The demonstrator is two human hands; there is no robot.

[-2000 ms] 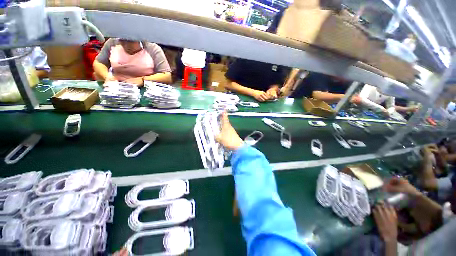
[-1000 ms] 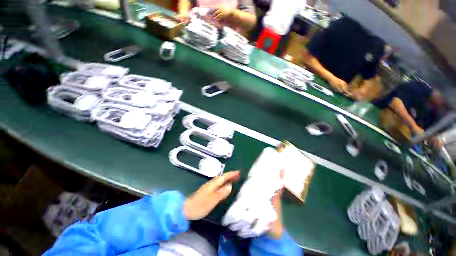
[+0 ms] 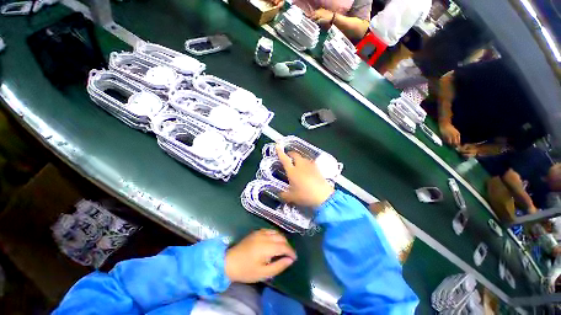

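Three short piles of white plastic frames lie directly ahead on the green bench. My right hand lies over these piles, with fingers on the middle and far ones. Its palm side is hidden, so I cannot tell if it grips a frame. My left hand is nearer me, just below the nearest pile, with fingers curled and no object visible in it. Large frame stacks stand to the left of the short piles.
An open parts box is partly behind my right sleeve. A black bag lies at far left. Loose frames are on the green belt. A carton of white parts is below the bench. People sit opposite, near more frame stacks.
The bundle of frames held near the box is gone from there. The short piles ahead look taller. My right hand has moved left onto them. My left hand's fingers have curled. The view has shifted.
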